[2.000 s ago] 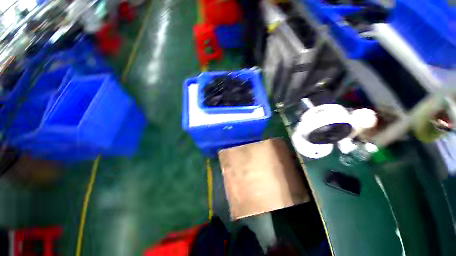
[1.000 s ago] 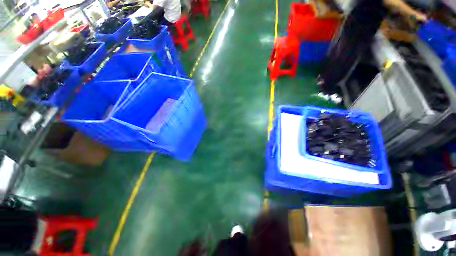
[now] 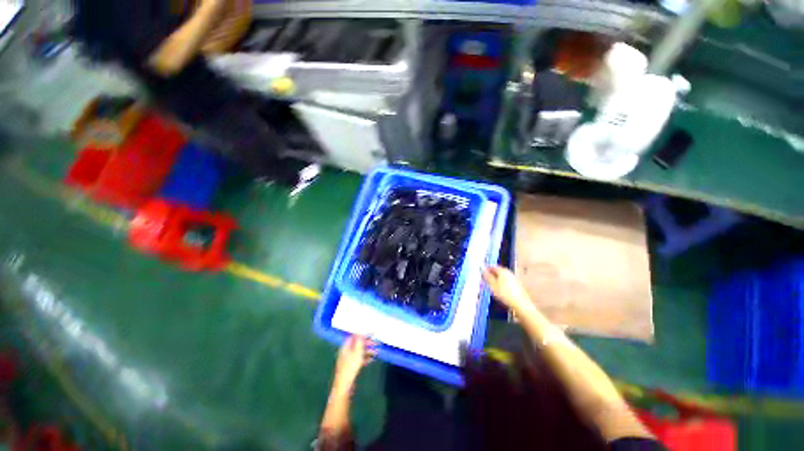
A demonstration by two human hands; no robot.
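Observation:
A light blue perforated basket [image 3: 453, 310] full of black power adapters [image 3: 414, 251] sits on a white liner sheet [image 3: 401, 338] on top of a larger blue bin [image 3: 504, 211]. My left hand [image 3: 354, 352] is at the near left edge of the bin, over its rim. My right hand [image 3: 502, 284] is at the bin's right side, by the liner and rim. Blur hides whether the fingers of either hand close on the rim.
A cardboard box [image 3: 582, 264] stands right of the bin. A green bench [image 3: 732, 167] with a white fan [image 3: 608, 145] and a dark phone [image 3: 673, 149] is beyond. Red stools [image 3: 181, 233] and a person in dark clothes [image 3: 189, 97] are at the left.
The view has turned, and the bin with the basket now lies directly in front of me. Both my hands have come into view at its edges. The blue bins at the left have left the picture.

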